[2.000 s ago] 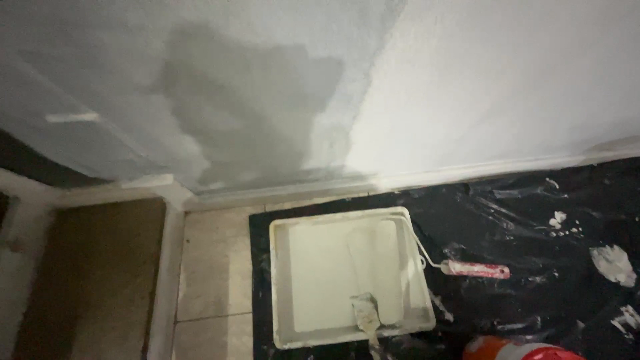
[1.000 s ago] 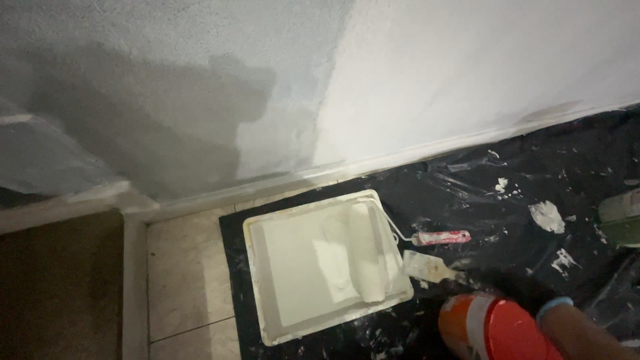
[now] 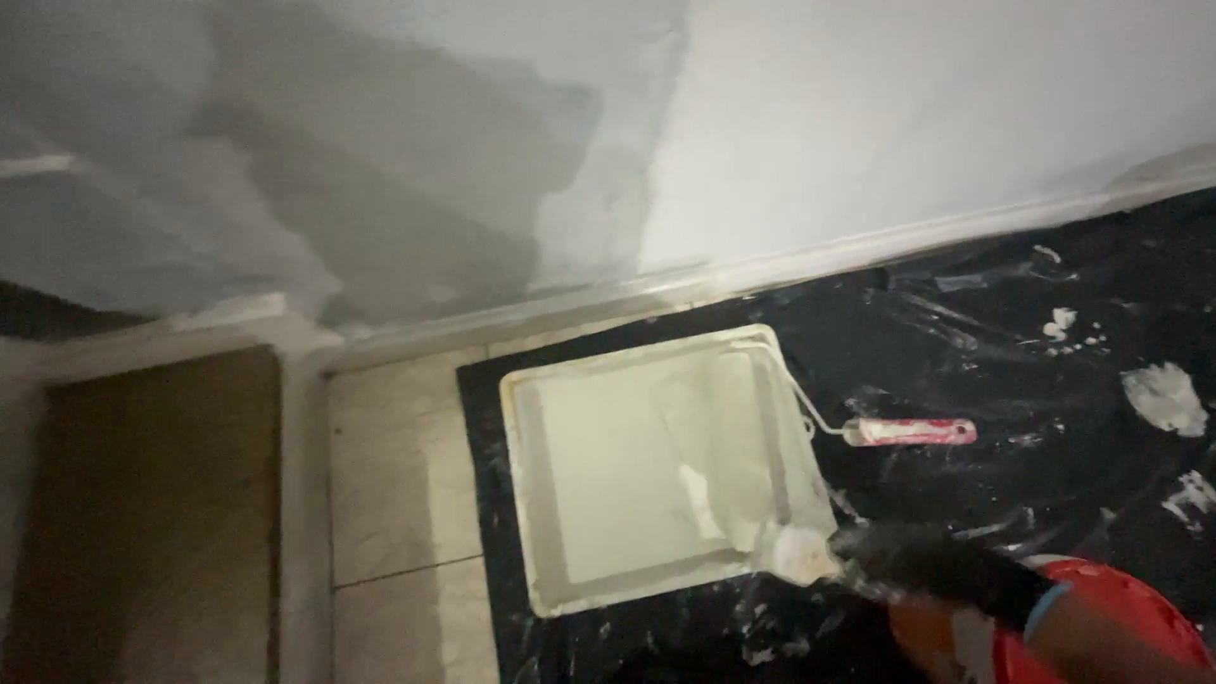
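A hand in a dark glove, which looks like my right hand (image 3: pixel 912 560), reaches in from the lower right and is closed on a paint brush (image 3: pixel 803 554), whose paint-covered head lies over the lower right corner of the paint tray (image 3: pixel 537 560). The tray holds pale paint. A paint roller (image 3: pixel 741 446) rests in it, with its wire frame over the right rim and its red handle (image 3: pixel 912 432) on the plastic sheet. Under the forearm stands a red and orange bucket (image 3: pixel 1130 603), partly hidden. My left hand is out of view.
A black plastic sheet (image 3: pixel 997 361) spotted with paint covers the floor beneath the tray. Pale floor tiles (image 3: pixel 389 503) show left of it. Behind runs a baseboard (image 3: pixel 788 266) below a partly painted wall (image 3: pixel 817 123). A brown panel or surface (image 3: pixel 161 522) is at the left.
The gloved hand has come over from the right, beside the tray, with the brush in it. One second ago the brush lay just right of the tray and the arm was at the bucket.
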